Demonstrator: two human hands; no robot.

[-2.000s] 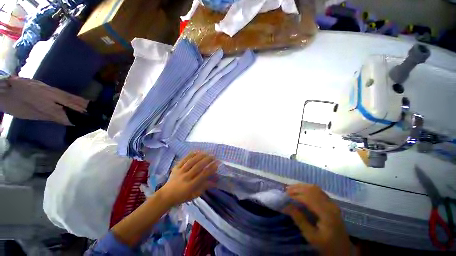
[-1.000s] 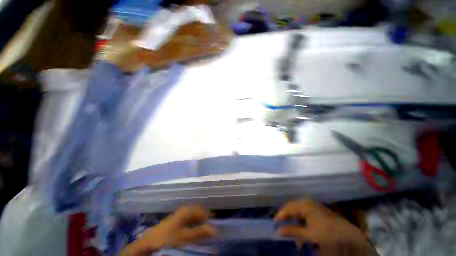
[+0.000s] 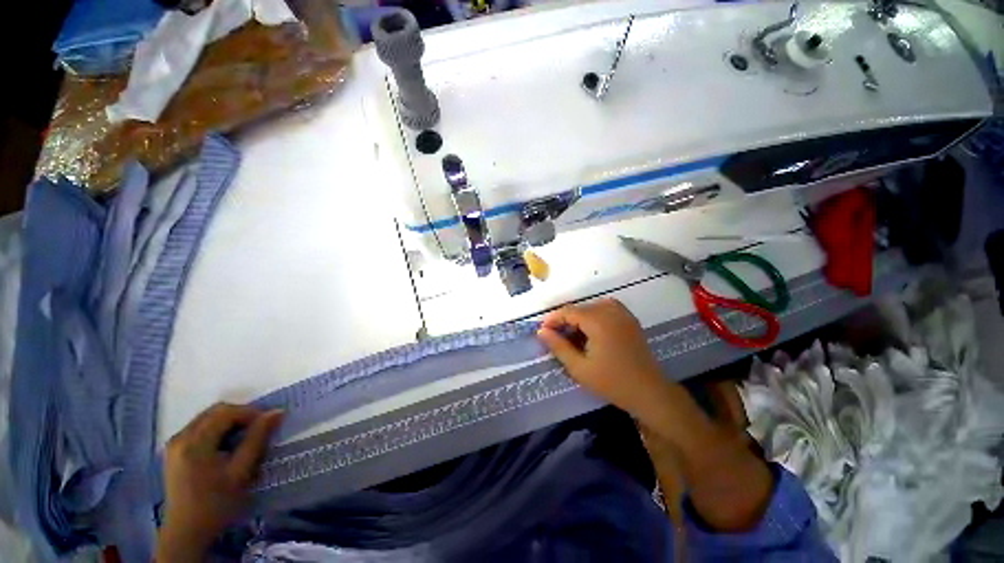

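A long narrow blue striped fabric strip (image 3: pixel 429 357) lies along the front of the white sewing table, with a plainer bluish layer along its near side. My right hand (image 3: pixel 600 350) pinches its right end between thumb and fingers, just in front of the needle area. My left hand (image 3: pixel 226 445) is at its left end, thumb and fingertips at the fabric; whether it grips the strip is unclear. The presser foot area (image 3: pixel 513 269) of the sewing machine (image 3: pixel 683 121) is beyond the strip, with a brown tab (image 3: pixel 536 265) beside it.
Scissors (image 3: pixel 705 288) with red and green handles lie right of the needle. A red cloth (image 3: pixel 846 240) is beyond them. White ruffled pieces (image 3: pixel 881 429) are at lower right. A strip pile (image 3: pixel 83 330) hangs at the left table edge. A wrapped package (image 3: pixel 253 83) is at back left.
The view has swung right towards the machine. Both hands have come up from the lap to the table, further apart, and are now at the ends of a strip lying on the tabletop.
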